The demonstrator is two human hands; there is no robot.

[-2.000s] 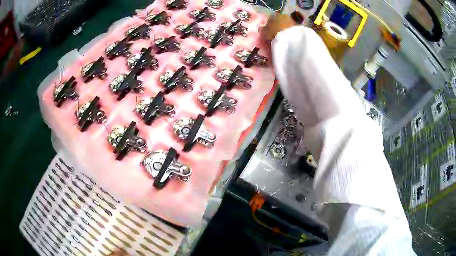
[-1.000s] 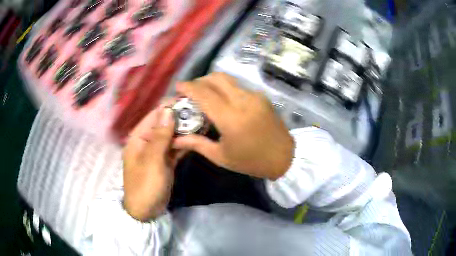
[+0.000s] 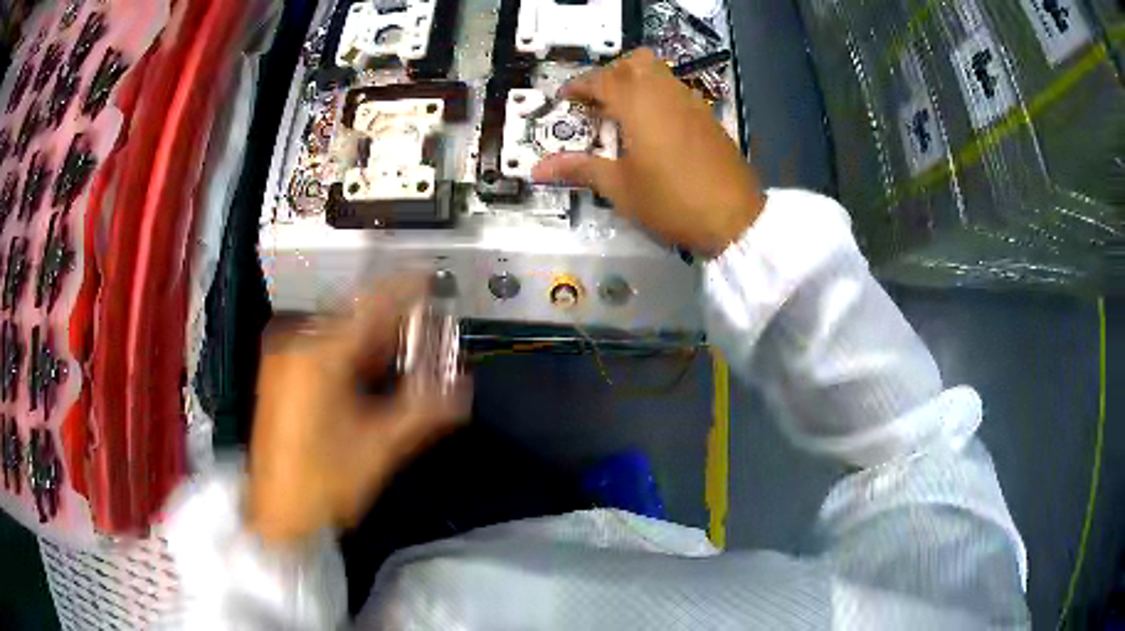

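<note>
My right hand is over the right nest of the fixture. Its thumb and forefinger are at two sides of a round metal unit with a ringed centre, lying in the white insert. My left hand is blurred, below the fixture's front edge. A blurred shiny metal piece is between its fingers; its exact shape cannot be told. The left nest shows a white H-shaped insert on a black block, with no round unit in it.
Pink foam trays with red edges stand at left, the top one bearing metal units with black bars. A white parts tray is below. Two more nests are at the fixture's back, with small metal parts beside them. Film-wrapped boxes are at right.
The view has turned right to the fixture. My hands, together around a round unit one second ago, are now apart: the right at the nest, the left lower left.
</note>
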